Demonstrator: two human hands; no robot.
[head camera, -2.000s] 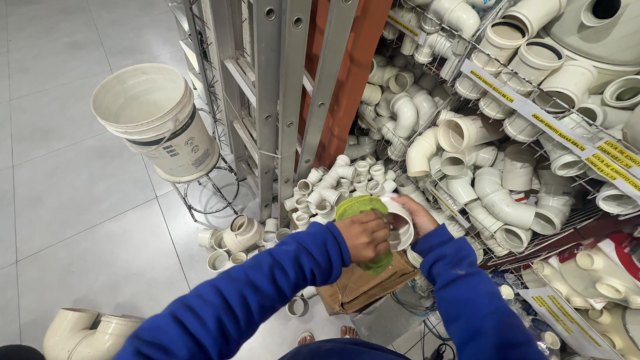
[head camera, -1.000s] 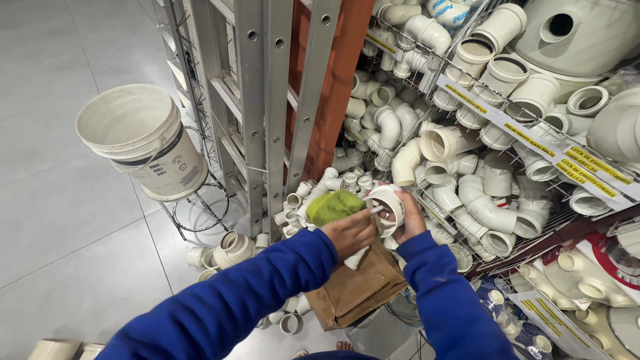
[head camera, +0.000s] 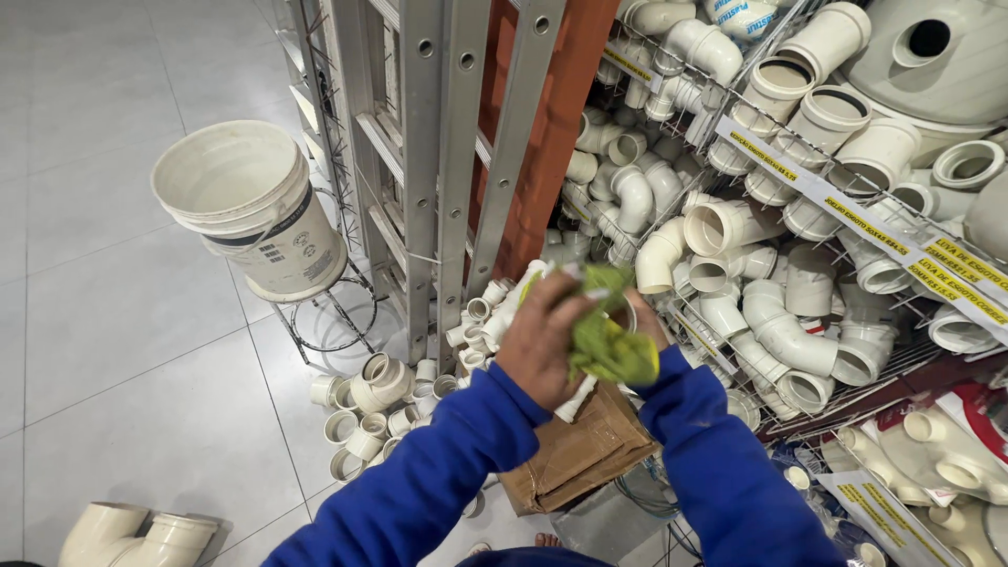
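My left hand (head camera: 543, 335), blurred by motion, grips a yellow-green cloth (head camera: 610, 335) near the middle of the view. Close beside it, my right hand (head camera: 647, 319) holds a white PVC pipe fitting (head camera: 628, 315), mostly covered by the cloth. Much of my right hand is hidden behind the cloth too. Below both hands lies a brown cardboard box (head camera: 587, 453), with a white fitting (head camera: 576, 399) at its upper edge. Many loose white fittings (head camera: 382, 382) are heaped on the floor left of the box.
Wire baskets full of white pipe fittings (head camera: 787, 327) fill the right side. Aluminium ladders (head camera: 461, 157) stand upright beside an orange-red post (head camera: 543, 142). A white bucket (head camera: 291, 252) rests on a wire stand (head camera: 335, 323) at left. A large double-ended fitting (head camera: 134, 539) lies at lower left.
The cloth was beside the fitting with its opening in plain view one second ago; now it lies across the fitting and hides most of it.
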